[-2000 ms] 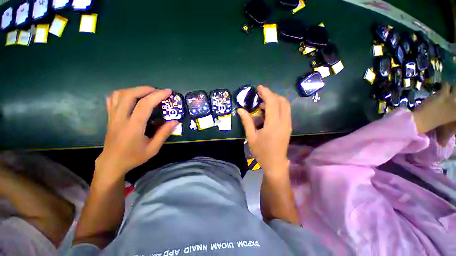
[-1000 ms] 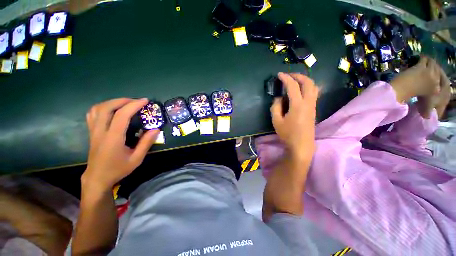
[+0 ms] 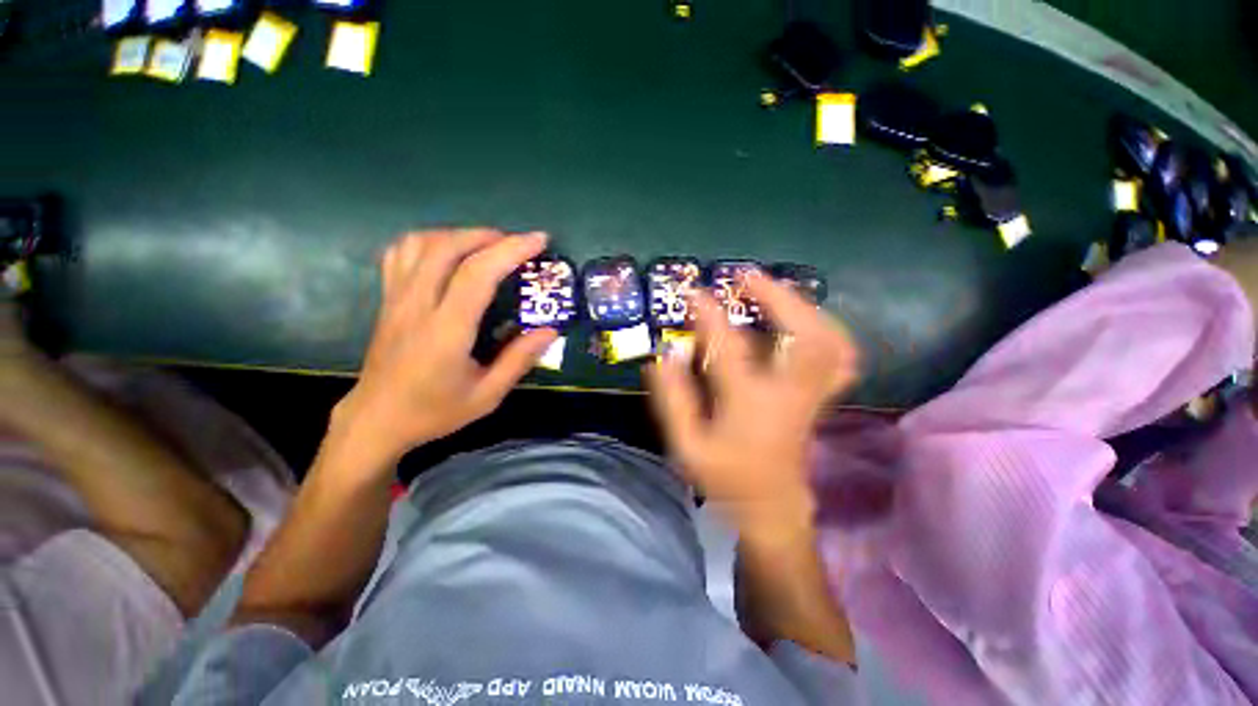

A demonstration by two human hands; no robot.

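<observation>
Several smartwatch screen modules stand in a row on the dark green mat. The leftmost (image 3: pixel 546 291), the second (image 3: pixel 613 291) and the third (image 3: pixel 673 291) are lit. Silver-white batteries with yellow edges (image 3: pixel 626 344) hang below them. My left hand (image 3: pixel 448 324) grips the leftmost module between thumb and fingers. My right hand (image 3: pixel 756 372) is blurred, over the right end of the row. Its fingers partly cover the fourth lit module (image 3: pixel 735 288) and a dark module (image 3: pixel 799 281) at the end. Whether it holds anything cannot be told.
Units with batteries (image 3: pixel 351 47) stand in a row at upper left. Loose dark modules (image 3: pixel 900 113) lie at upper right, with a heap (image 3: pixel 1184 186) beyond. A neighbour's pink sleeve (image 3: pixel 1090 345) reaches over the mat at right. Another person's arm (image 3: pixel 111 469) is at left.
My right hand has moved from the right onto the row's end, where a dark fifth module now sits. The view has shifted. My left hand still holds the leftmost module.
</observation>
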